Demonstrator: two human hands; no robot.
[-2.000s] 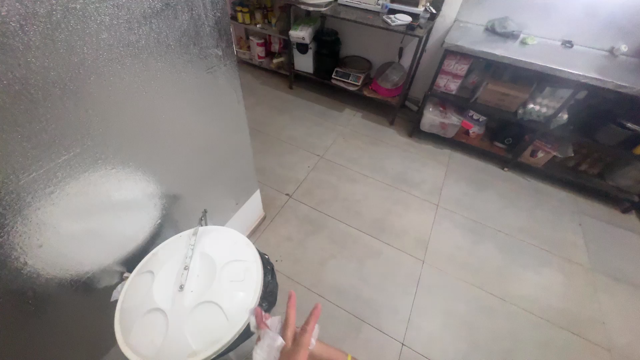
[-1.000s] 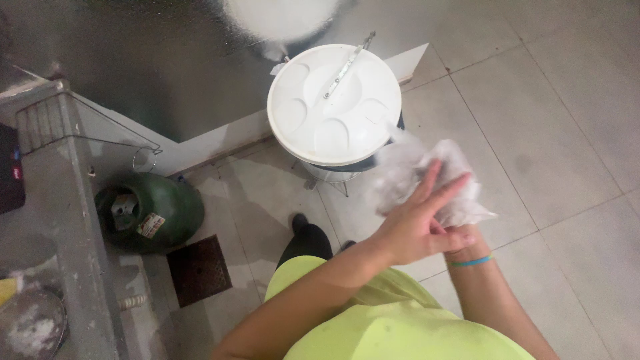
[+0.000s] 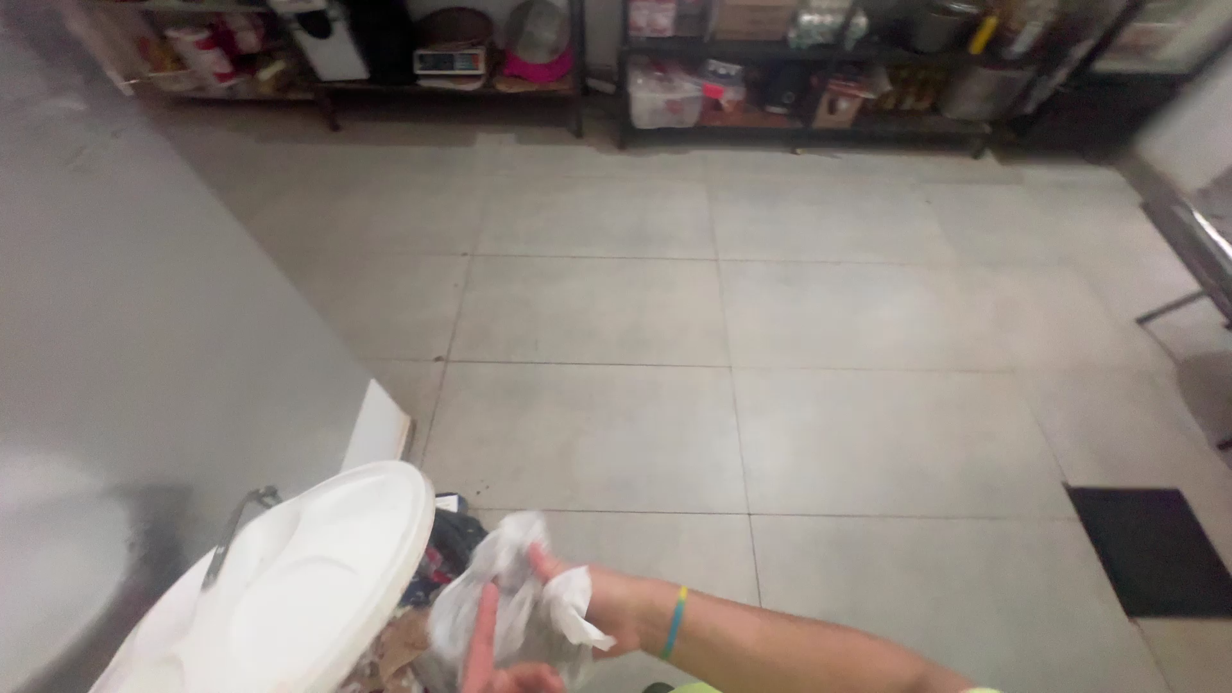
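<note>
A white round bin lid (image 3: 318,568) is tilted up at the lower left, with a metal handle on it. Beside its right edge, the bin's mouth shows a dark bag (image 3: 448,549) and brown waste (image 3: 399,645). My right hand (image 3: 606,602), with a blue and yellow band on the wrist, grips a crumpled, thin whitish sheet or bag (image 3: 525,602) over the bin's right side. In front of that wad, at the bottom edge, is my left hand (image 3: 500,654), index finger extended and other fingers bent. Whether it grips the wad cannot be told.
A shiny grey panel (image 3: 173,289) stands at the left, behind the lid. Pale floor tiles (image 3: 597,308) stretch ahead to loaded shelves (image 3: 808,125) along the far wall. A dark square (image 3: 1155,549) lies on the floor at right, near a table's leg (image 3: 1169,306).
The bin lid, flat on the bin one second ago, is now tilted up, and waste shows beneath it. The wad is still at my hands. The view has swung toward the shelves.
</note>
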